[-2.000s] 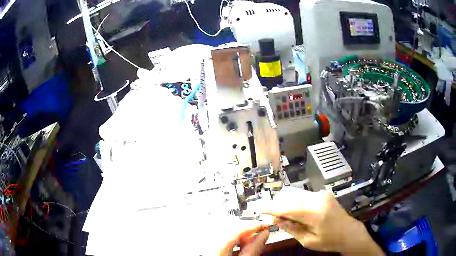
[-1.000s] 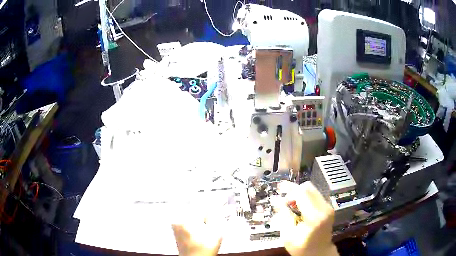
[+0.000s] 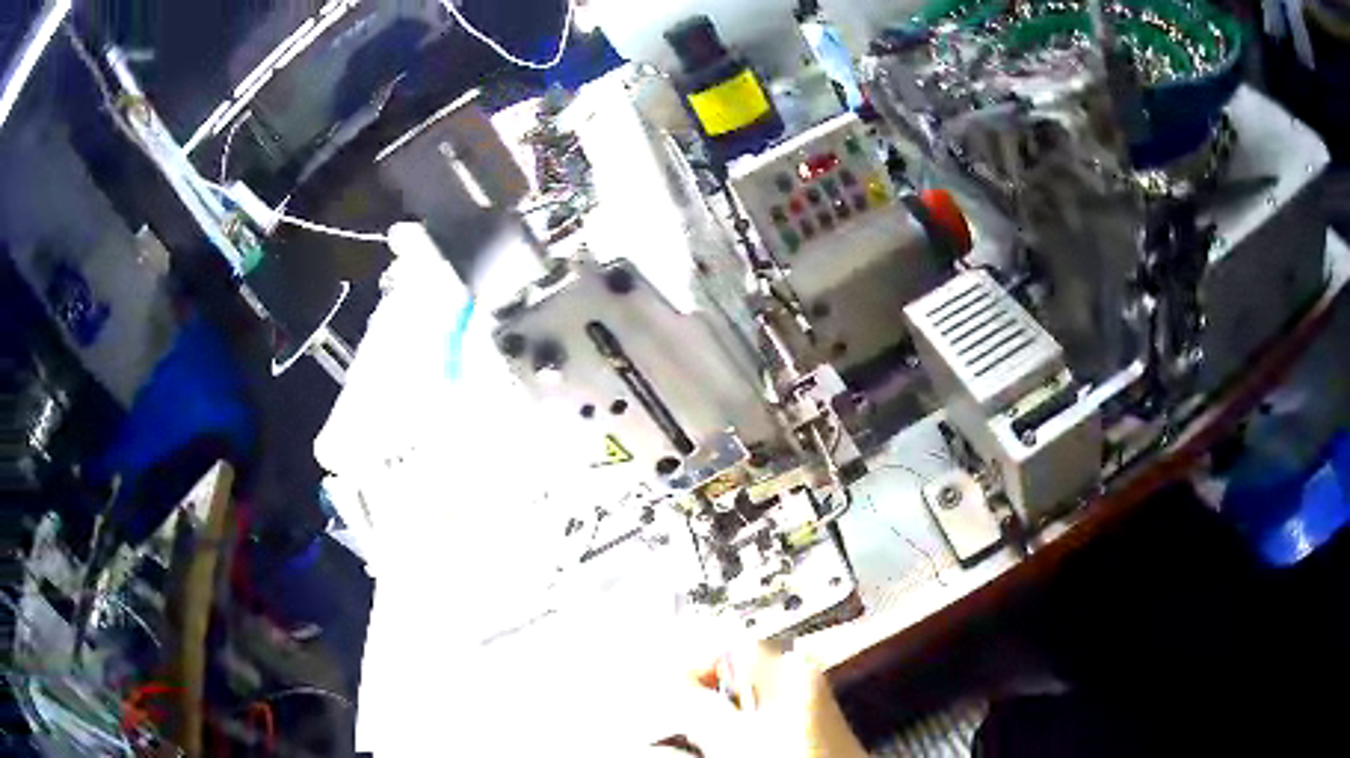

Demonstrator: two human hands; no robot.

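Note:
My right hand [image 3: 777, 708] is at the bottom edge, partly cut off and overexposed, in front of the button clamp. Its fingers are closed around a small item with a red-orange part [image 3: 711, 678]; the rest of the item is hidden. My left hand cannot be made out. The button clamp [image 3: 755, 548] sits below the pale sewing machine head [image 3: 622, 356], which has a long dark slot. No garment or button shows in the clamp.
The vented cover [image 3: 985, 333], control panel [image 3: 822, 193] and red-orange knob [image 3: 945, 222] stand right of the head. The green bowl feeder [image 3: 1184, 59] is at upper right. Black cloth [image 3: 1170, 637] lies beyond the brown table edge [image 3: 903, 629]. Glare washes out the left tabletop.
The camera view has tilted and shifted, so the machine appears rotated. My right hand has moved from the clamp's right side to below it. My left hand no longer shows clearly.

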